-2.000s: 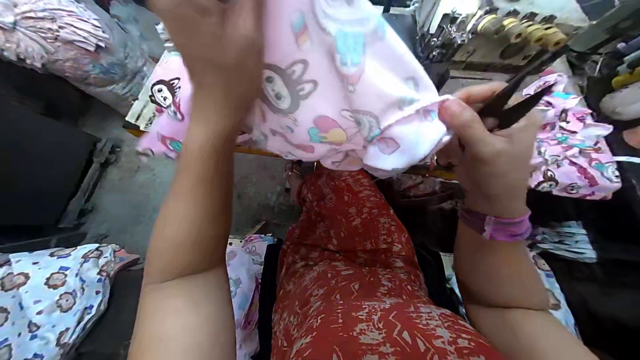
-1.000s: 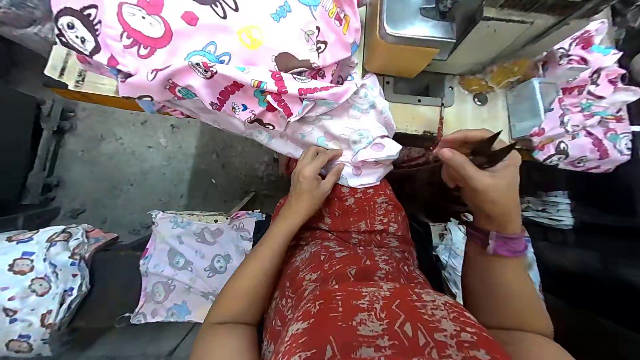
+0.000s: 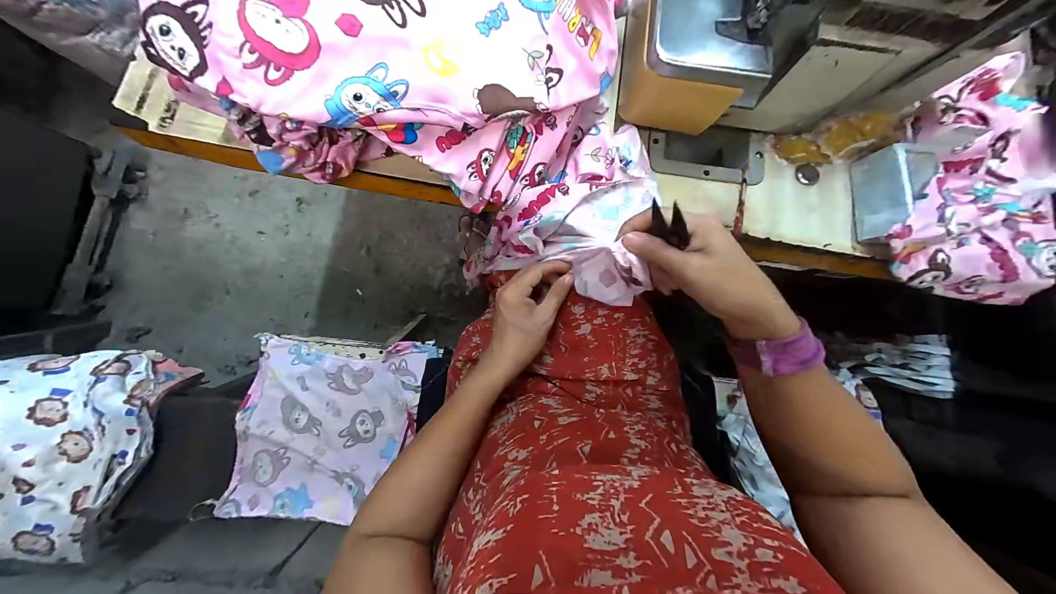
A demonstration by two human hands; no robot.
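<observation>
Pink printed fabric [image 3: 462, 74] spreads over the table edge and hangs into my lap, its paler reverse side showing near my hands. My left hand [image 3: 528, 309] pinches the cloth's lower edge between thumb and fingers. My right hand [image 3: 697, 256] grips the gathered cloth a little to the right, and dark thread snips [image 3: 670, 227] are tucked in the same hand with both pointed tips up. A purple band circles my right wrist.
A sewing machine [image 3: 709, 49] stands on the table [image 3: 792, 198] at upper right. Beside it are a clear plastic box [image 3: 887, 194] and more pink fabric [image 3: 982, 214]. Cut pieces [image 3: 322, 429] and a white printed stack [image 3: 70, 445] lie at lower left.
The cloth was raised in front of me two seconds ago and now lies low across the table edge and lap. Since one second ago, my right hand has moved left onto the cloth.
</observation>
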